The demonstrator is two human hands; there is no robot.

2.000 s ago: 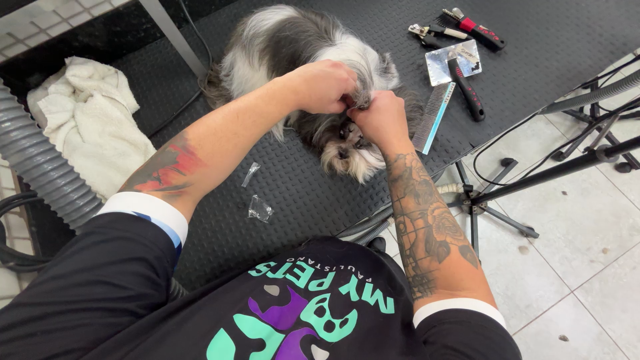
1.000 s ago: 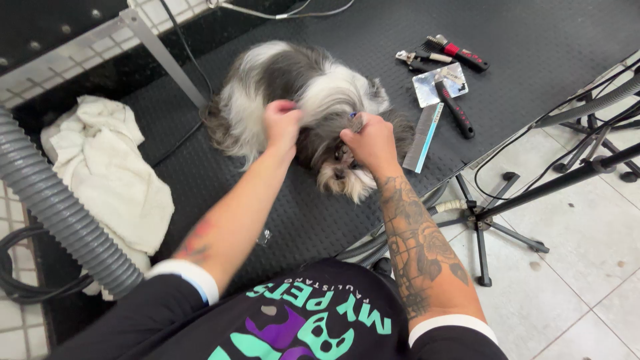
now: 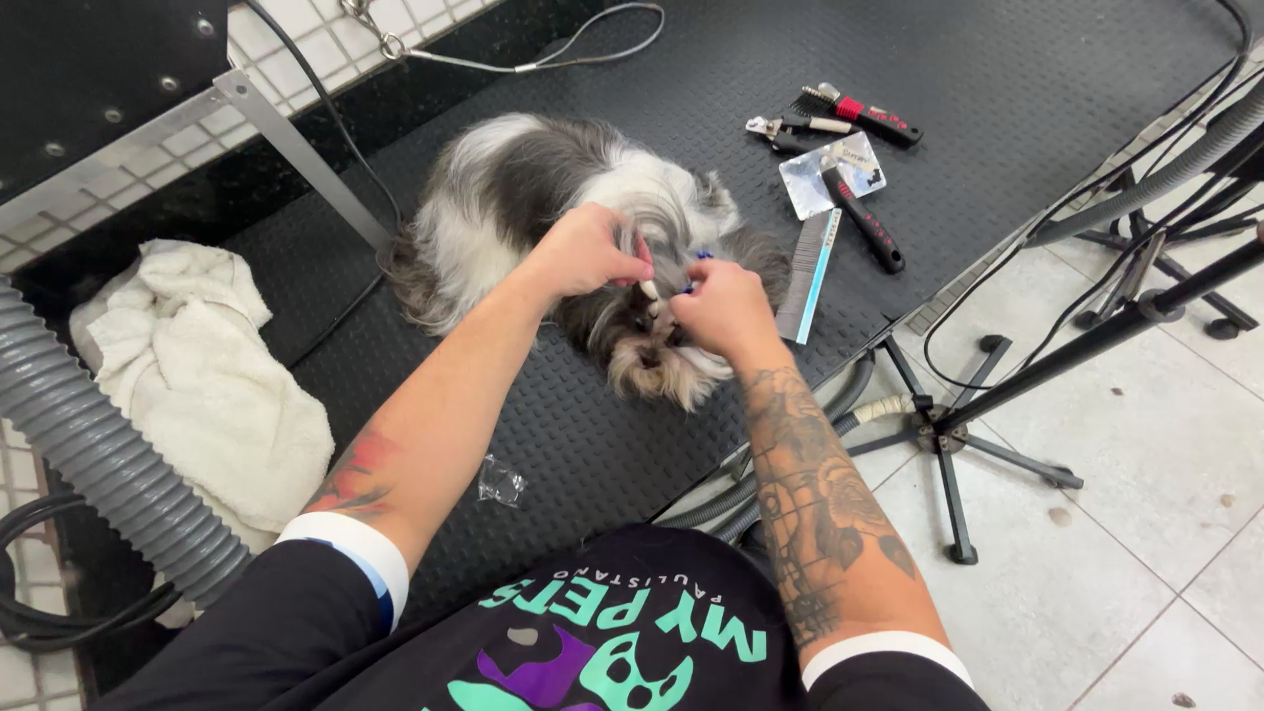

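A long-haired grey and white dog (image 3: 553, 188) lies on the black textured table with its muzzle toward me. My left hand (image 3: 597, 252) is at the top of its head, thumb and fingers pinched on a lock of grey hair. At the other side of the head, my right hand (image 3: 726, 306) has its fingers curled around a small blue item (image 3: 703, 256), only partly visible; its kind cannot be told. A small whitish piece (image 3: 650, 289) shows between the hands. The dog's eyes are partly hidden by hair and fingers.
Right of the dog lie a metal comb (image 3: 812, 276), a black-handled tool (image 3: 864, 219), a clear packet (image 3: 834, 173), nail clippers (image 3: 795, 128) and a red-and-black brush (image 3: 869, 117). A white towel (image 3: 212, 385) and grey hose (image 3: 109, 444) are at left. Crumpled clear plastic (image 3: 502, 481) lies near me.
My left hand was apart from the head, over the dog's shoulder, one second ago; it has come back to the hair on the head. My right hand has stayed by the head.
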